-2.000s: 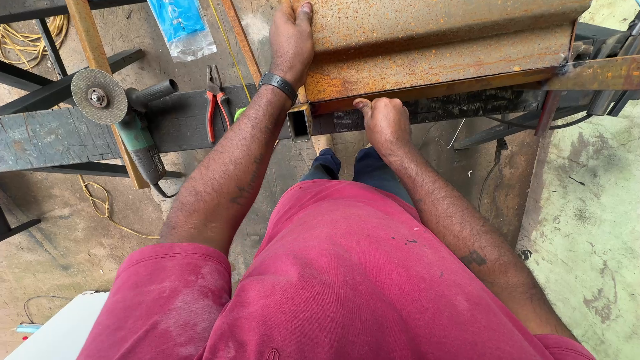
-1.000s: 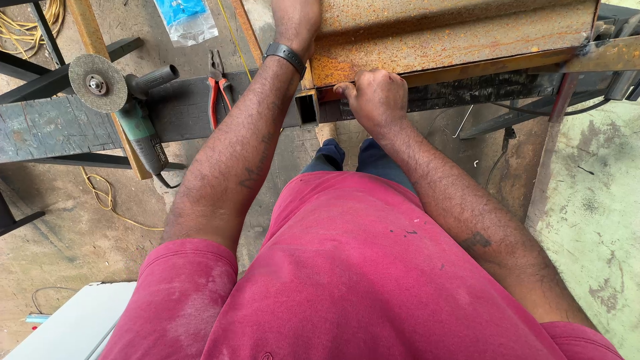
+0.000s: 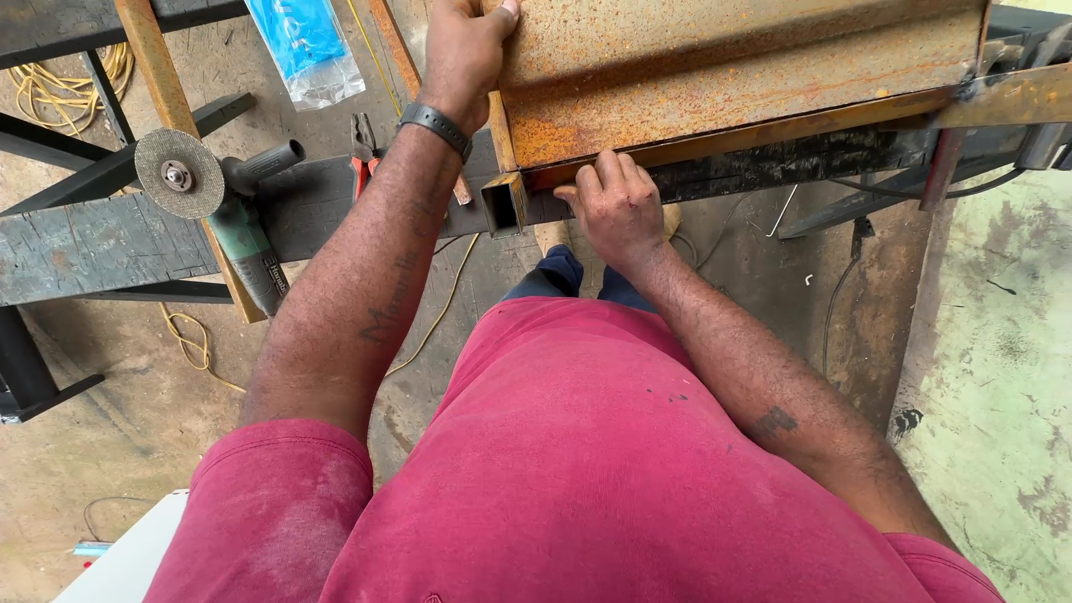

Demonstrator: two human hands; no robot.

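Note:
A rusty steel sheet with a pressed ridge [image 3: 712, 75] lies at the top, bordered by a rusty steel frame bar [image 3: 754, 138]. My left hand [image 3: 469, 54] grips the sheet's left edge, thumb on top; its fingers are partly out of view. My right hand [image 3: 620, 201] is curled against the near frame bar, its fingertips at the sheet's near edge and its thumb pointing left. Between the hands, the open end of a square steel tube [image 3: 503, 208] faces me. Whether the right hand grips the bar is partly hidden by its own knuckles.
An angle grinder [image 3: 239, 243] with a disc rests on the dark bench beam [image 3: 84, 243] at left. Red-handled pliers [image 3: 362, 155] lie beside my left forearm. A blue plastic packet [image 3: 306, 50] is at the top. Yellow cord [image 3: 197, 343] trails on the floor.
The view has shifted somewhat. Both hands stay at the sheet and its frame; the right fingers now reach up to the sheet's near edge.

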